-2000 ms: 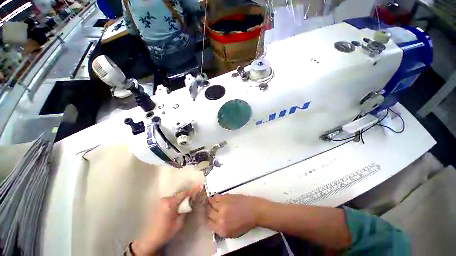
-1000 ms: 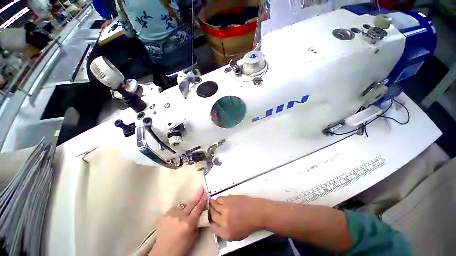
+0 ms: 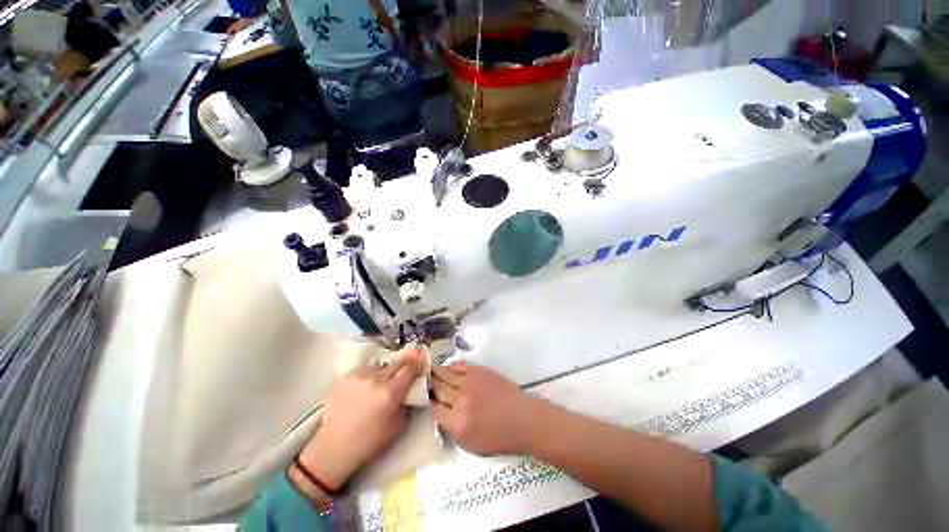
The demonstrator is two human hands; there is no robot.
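The beige panel (image 3: 234,384) lies on the white table left of and in front of the needle, with a fold running beside my left wrist. Its right edge runs under the presser foot area (image 3: 437,330) of the white sewing machine (image 3: 645,281). My left hand (image 3: 369,410) presses on the panel close to the needle, its fingertips at the edge. My right hand (image 3: 479,408) pinches the panel edge just right of my left fingertips. The needle itself is too small to make out.
Fanned panels with grey edges (image 3: 47,384) stand at the left. Yellow tape (image 3: 400,503) and a printed ruler scale (image 3: 728,398) are on the table. Beige pieces (image 3: 885,468) lie at the lower right. Behind are a small white fan (image 3: 231,130), a basket (image 3: 510,88) and a person (image 3: 343,42).
Both hands have moved forward, closer to the needle, with the panel edge. The panel's near part has shifted and folded, showing the yellow tape. The view has shifted slightly.
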